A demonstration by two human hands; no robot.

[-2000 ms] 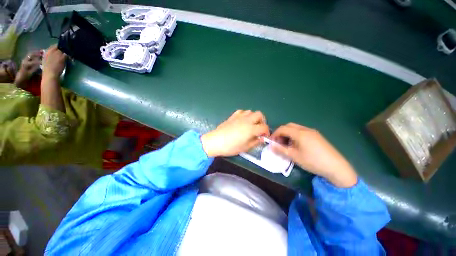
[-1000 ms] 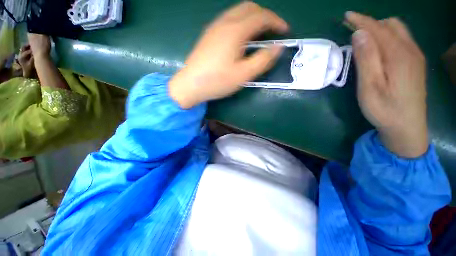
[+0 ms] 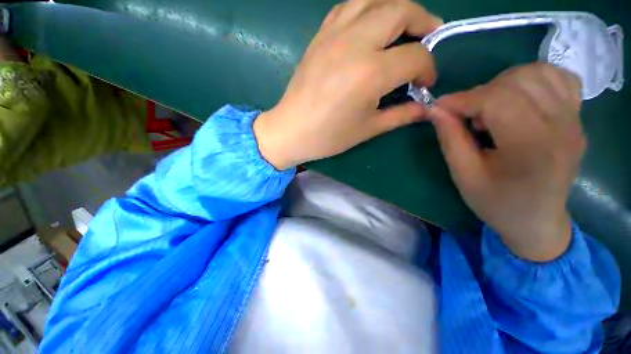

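Observation:
A white plastic housing (image 3: 584, 45) lies at the upper right over the green bench, its slim curved frame reaching left to my left hand. My left hand (image 3: 353, 83) holds the frame's end, with the fingertips around it. My right hand (image 3: 515, 145) covers part of the housing's near side; its thumb and index fingertips meet my left fingertips. A small clear, shiny piece (image 3: 421, 94) shows between the fingertips of both hands. Which hand bears it, and whether it touches the frame, I cannot tell.
The glossy green bench (image 3: 228, 66) runs across the top, its near edge close to my body. Another person's yellow-green sleeve (image 3: 69, 110) is at the left. A red stool part (image 3: 162, 128) and floor cartons (image 3: 59, 238) lie below the bench at the left.
My right hand has come left from beside the housing to meet my left fingertips. The housing sits further right and higher in view. The stacked housings have left the picture.

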